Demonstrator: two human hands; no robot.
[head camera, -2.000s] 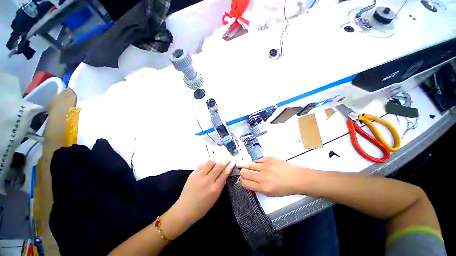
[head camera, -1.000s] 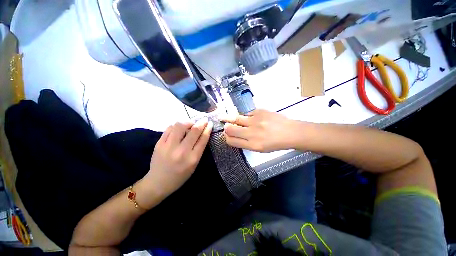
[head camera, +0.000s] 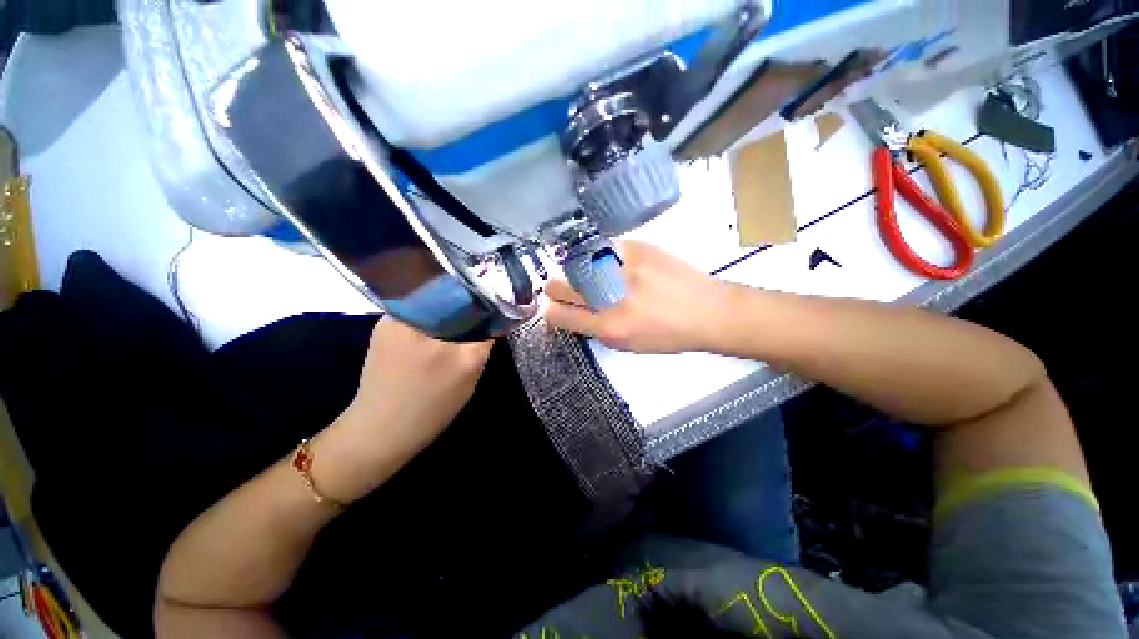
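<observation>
The checked grey-black strip (head camera: 575, 406) runs from the presser area down toward the lap. Black cloth (head camera: 250, 424) spreads over the table's left side and the lap. My left hand (head camera: 419, 381) lies on the black cloth at the strip's left, its fingertips hidden behind the machine head's metal cover. My right hand (head camera: 643, 302) is at the strip's upper right end, fingers bent close to the needle area and partly behind the grey-blue round attachment (head camera: 602, 277). The white sewing machine head (head camera: 475, 63) covers the needle and the strip's top end.
Scissors with red and yellow-orange handles (head camera: 922, 206) lie right of the machine. A tan cardboard piece (head camera: 764, 190) and a small black scrap (head camera: 822, 260) lie nearer. A dark grey-green tool (head camera: 1014, 125) with loose thread is beyond. Brown board with yellow tape (head camera: 18, 231) stands at the left edge.
The view has moved down and closer to the machine head, which now looks larger and covers my left fingertips. Both hands stay at the strip's upper end.
</observation>
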